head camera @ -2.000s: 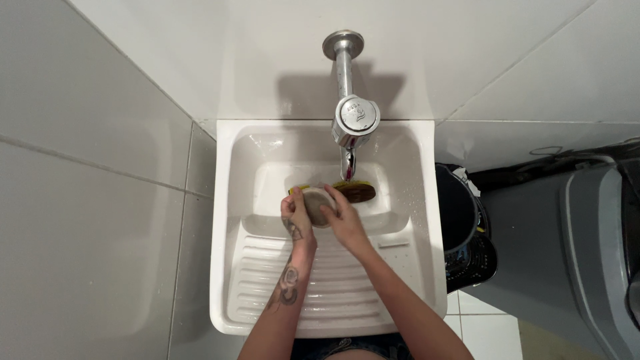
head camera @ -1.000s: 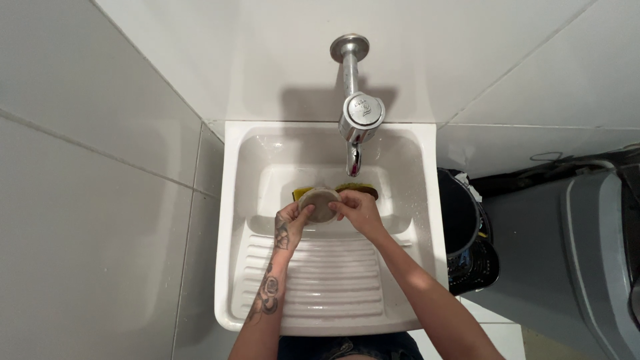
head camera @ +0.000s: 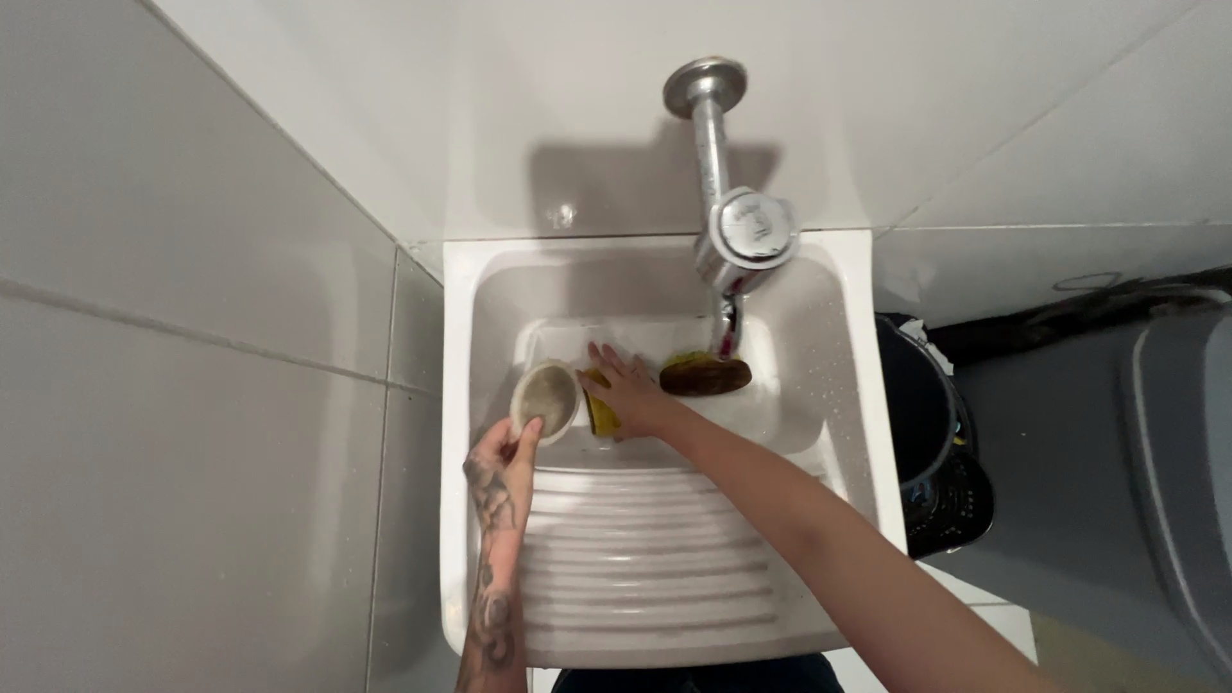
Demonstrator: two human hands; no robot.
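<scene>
My left hand (head camera: 508,450) holds a small round pale dish (head camera: 546,402) by its near rim, over the left part of the white laundry sink (head camera: 664,653). My right hand (head camera: 630,395) reaches into the basin, fingers spread over a yellow sponge (head camera: 603,409); whether it grips the sponge cannot be told. To its right, a brown oval scrubbing brush (head camera: 705,375) lies in the basin, below the spout of the chrome tap (head camera: 756,231).
A ribbed washboard slope (head camera: 654,558) forms the near part of the sink. At the right stand a black bucket-like container (head camera: 910,404), a black perforated basket (head camera: 958,505) and a large grey bin (head camera: 1078,462). Tiled walls rise at the left and behind.
The dish, held in both hands before, is now in my left hand alone, farther left. My right hand has let go of it and moved onto the yellow sponge.
</scene>
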